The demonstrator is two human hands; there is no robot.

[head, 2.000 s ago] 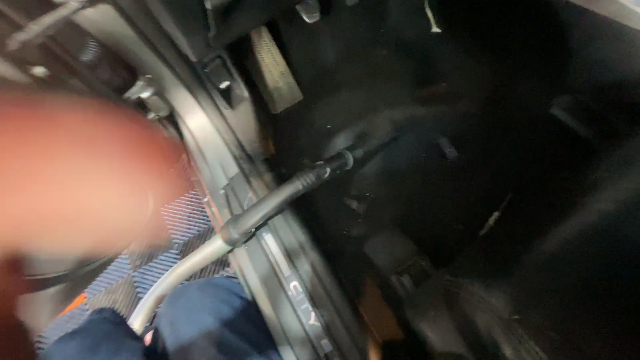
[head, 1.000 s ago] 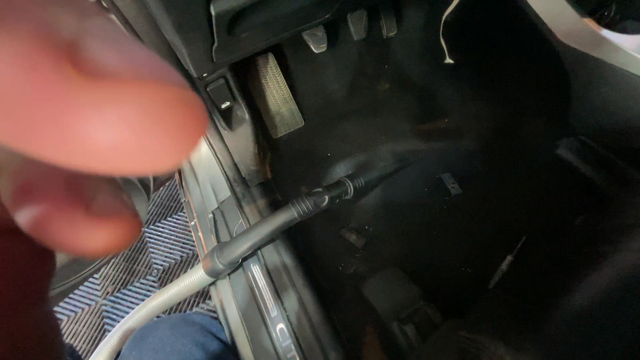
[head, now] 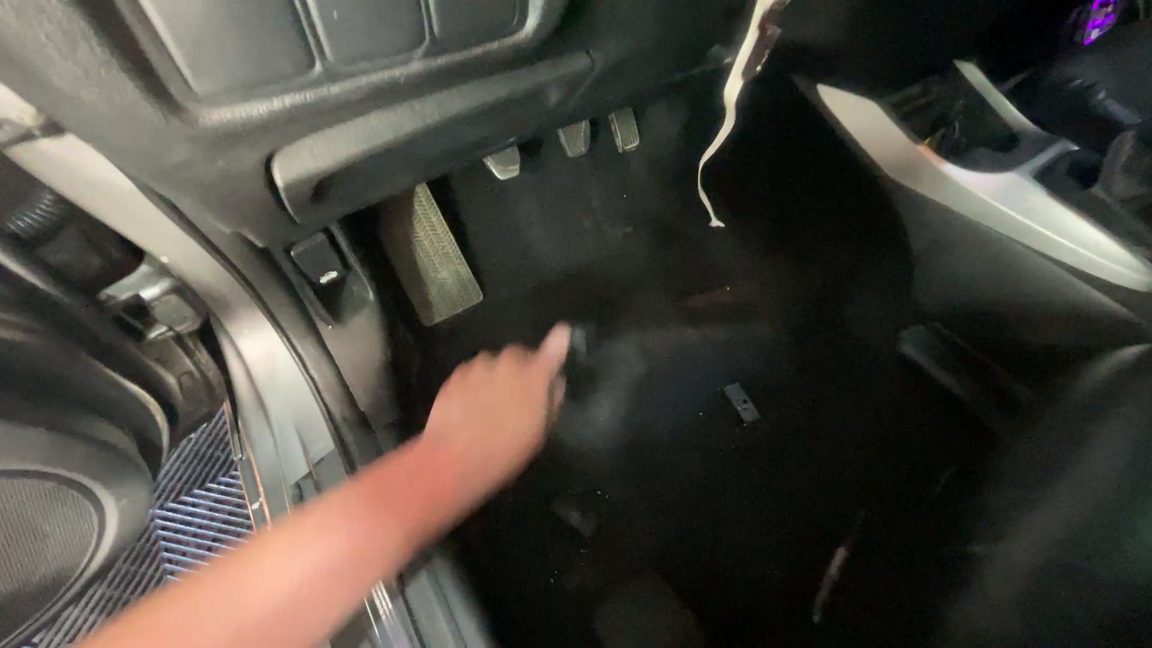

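Observation:
My left hand (head: 499,405) reaches in from the lower left, over the door sill, into the dark driver's footwell of a car. Its fingers are curled around a dark, blurred piece that looks like the black vacuum nozzle (head: 580,346). The forearm hides most of what lies beneath it, and the hose does not show. Right of the hand, a small black rectangular piece (head: 742,404) lies on the floor carpet (head: 666,432). A thin stick-like thing (head: 832,576) lies lower right, and a dark scrap (head: 574,517) below the hand. My right hand is out of view.
Ahead are the ribbed footrest (head: 436,261) and three pedals (head: 574,138) under the lower dashboard (head: 423,130). A whitish cord (head: 706,175) hangs at the upper middle. The centre console (head: 999,198) borders the right, the door panel (head: 63,432) the left, with the door sill (head: 297,432) beside it.
My left hand, blurred and close to the camera at the left before, is now down in the footwell at the nozzle. The hose across the sill no longer shows. The view takes in more dashboard.

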